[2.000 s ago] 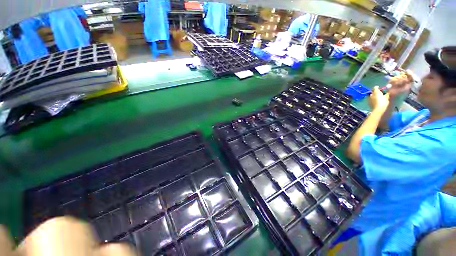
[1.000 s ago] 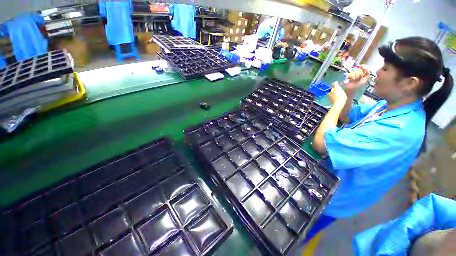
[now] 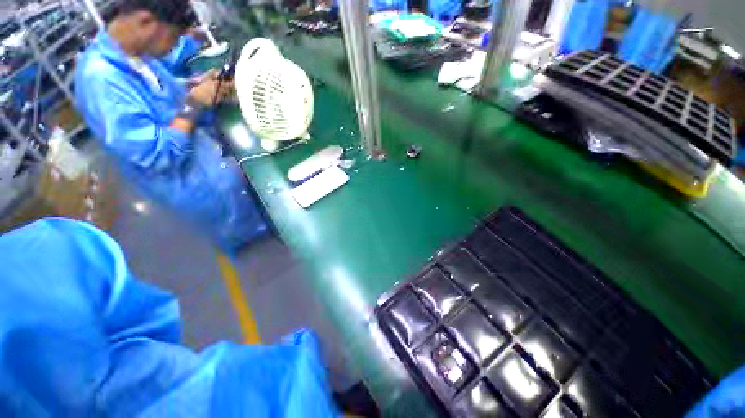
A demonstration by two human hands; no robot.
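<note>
A glossy black blister tray (image 3: 510,322) with square pockets lies on the green mat in front of me. One pocket near its left corner holds a small dark electronic module (image 3: 448,359) with pale and silvery patches. The other pockets that I can see hold nothing. My left blue sleeve (image 3: 204,367) fills the lower left, and a bit of my right sleeve (image 3: 723,402) shows at the bottom right corner. No hand of mine can be made out. A dark shape by the left cuff is too unclear to name.
A white desk fan (image 3: 276,94) and two white flat items (image 3: 320,187) stand left on the bench. A small black part (image 3: 413,152) lies on the mat, near a metal post (image 3: 361,82). Stacked trays (image 3: 645,94) over yellow are at right. A blue-smocked person (image 3: 147,122) works upper left.
The view has swung left, bringing in the fan and white items. The right-hand trays and the person there have left view. A module now shows in a pocket of the near tray.
</note>
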